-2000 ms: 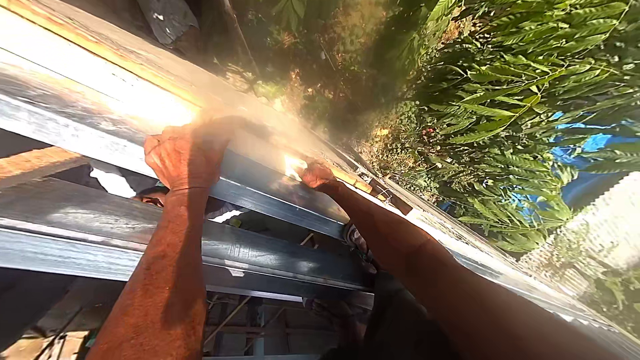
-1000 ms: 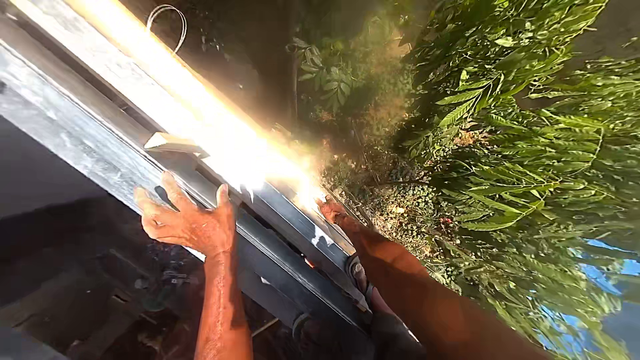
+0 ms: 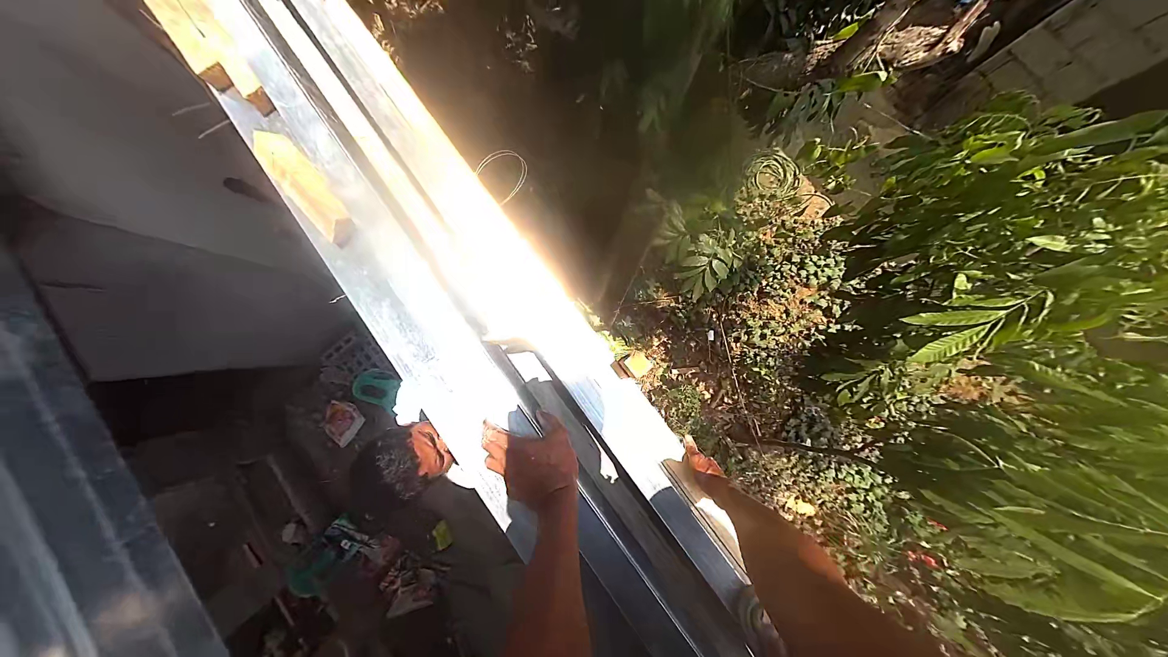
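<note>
Long metal beams [image 3: 383, 274] run diagonally from the upper left to the lower middle, with strong sun glare on them. My left hand [image 3: 537, 458] rests on the left part of the beams, fingers bent over a lengthwise edge; whether it grips is unclear. At the outer right edge of the beams is my right hand [image 3: 704, 464], its fingers partly hidden by the edge and the forearm. Wooden blocks [image 3: 303, 187] lie on the metal at the upper left. A small wood end [image 3: 633, 365] shows beside the right edge, just above my right hand.
A person [image 3: 401, 461] is below, left of the beams, near a green plastic item [image 3: 376, 390] and scattered things. Another metal beam [image 3: 82, 511] crosses the lower left. Leafy plants [image 3: 985, 319] fill the right side, with a coil of wire or hose [image 3: 772, 173] on the ground.
My left hand, raised with fingers spread a second ago, is now down on the metal. My right hand stays along the outer edge. The view has shifted, bringing the person below into sight.
</note>
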